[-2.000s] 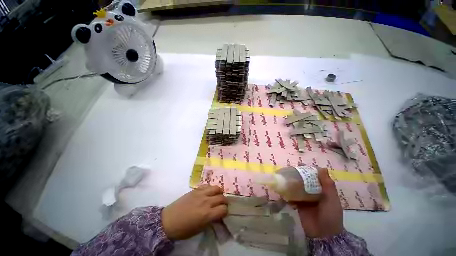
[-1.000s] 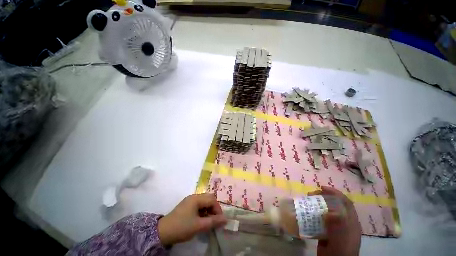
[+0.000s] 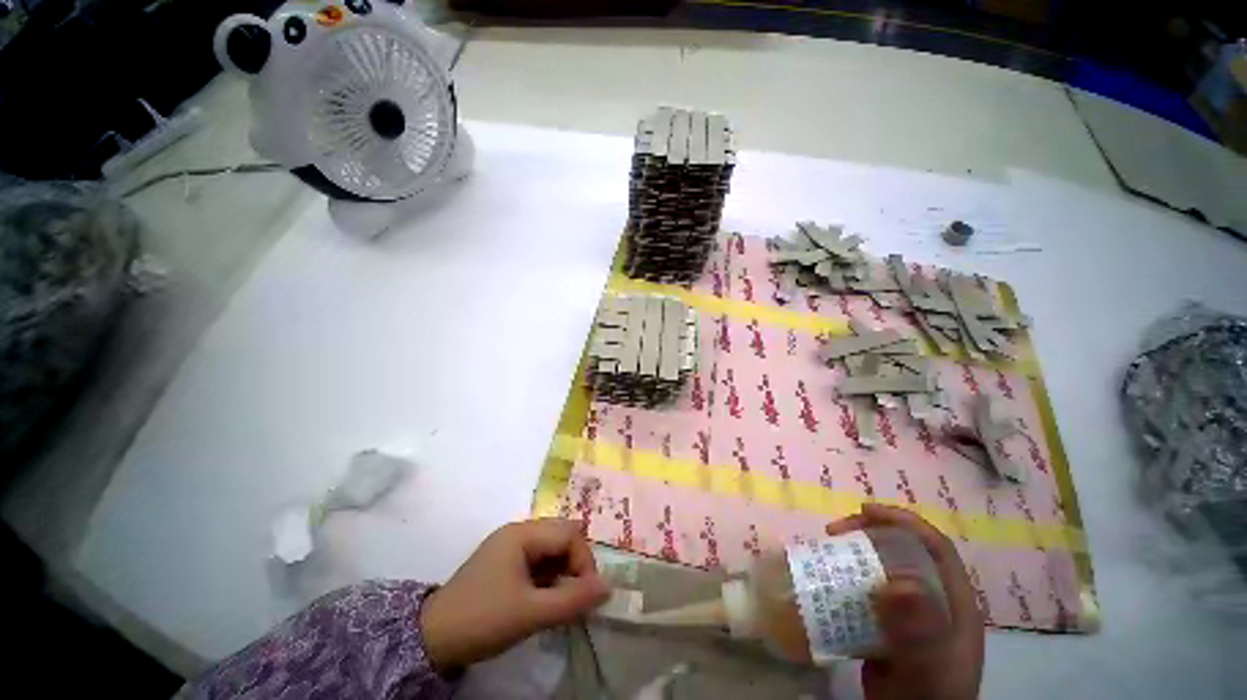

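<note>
My right hand (image 3: 934,602) grips the clear glue bottle (image 3: 834,598) with a white printed label, tilted so its pale nozzle (image 3: 681,613) points left. The nozzle tip is at a small strip (image 3: 624,599) at my left fingertips. My left hand (image 3: 517,588) pinches that strip between thumb and finger; the end inside the fingers is hidden. More grey-beige pieces lie blurred under the bottle. A low stack of strips (image 3: 643,350) and a tall stack (image 3: 678,194) stand at the left side of the pink board (image 3: 766,451).
Loose strips (image 3: 882,372) overlap on the board's right. A crumpled white tissue (image 3: 358,481) lies left of my left hand. A white fan (image 3: 367,116) stands back left. Clear bags are at far right (image 3: 1192,417) and far left (image 3: 62,308). A small dark cap (image 3: 957,233) lies behind the board.
The view has shifted slightly since one second ago. The bottle is lower and more level, with its nozzle now at the strip. My left hand keeps its pinch on the strip.
</note>
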